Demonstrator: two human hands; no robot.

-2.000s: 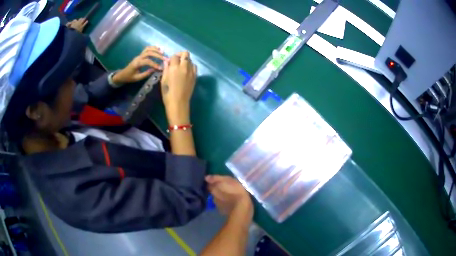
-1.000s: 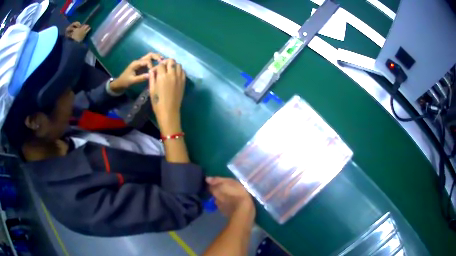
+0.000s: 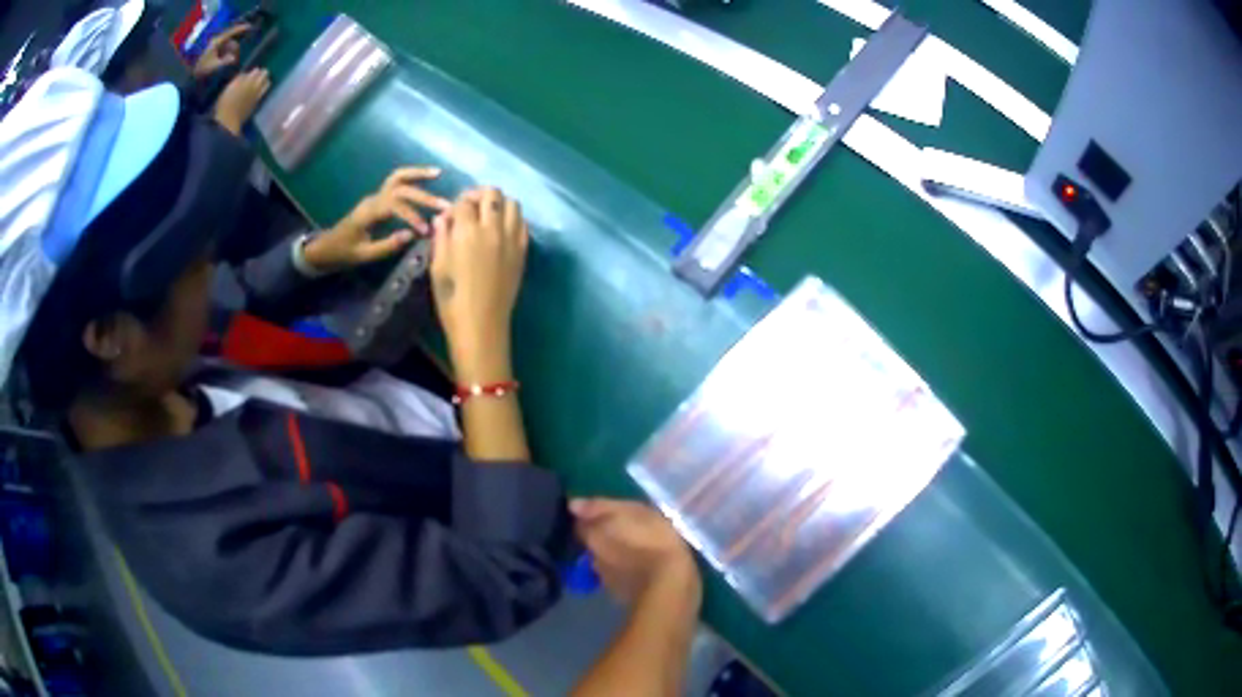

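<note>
My right hand reaches in from the bottom edge, fingers bent to the left. Its fingertips meet the edge of the seated worker's dark grey sleeve; whether they pinch the cloth is unclear. My left hand is not in view. The worker's two hands meet at the upper end of a dark holed bar. Any small part between their fingertips is too small to tell. A shiny silvery pack with copper-brown stripes lies on the green bench, right of my hand.
A metal bar with a green label lies beyond the pack, by blue tape. A grey machine housing with a red-lit switch and black cable stands at right. A clear ridged tray lies bottom right, another striped pack upper left. Another person's hands show behind.
The worker's near hand moved left, then back right and slightly down, at the bar's end. My hand stays at the sleeve. The whole view has shifted slightly. Both of the other person's hands now show.
</note>
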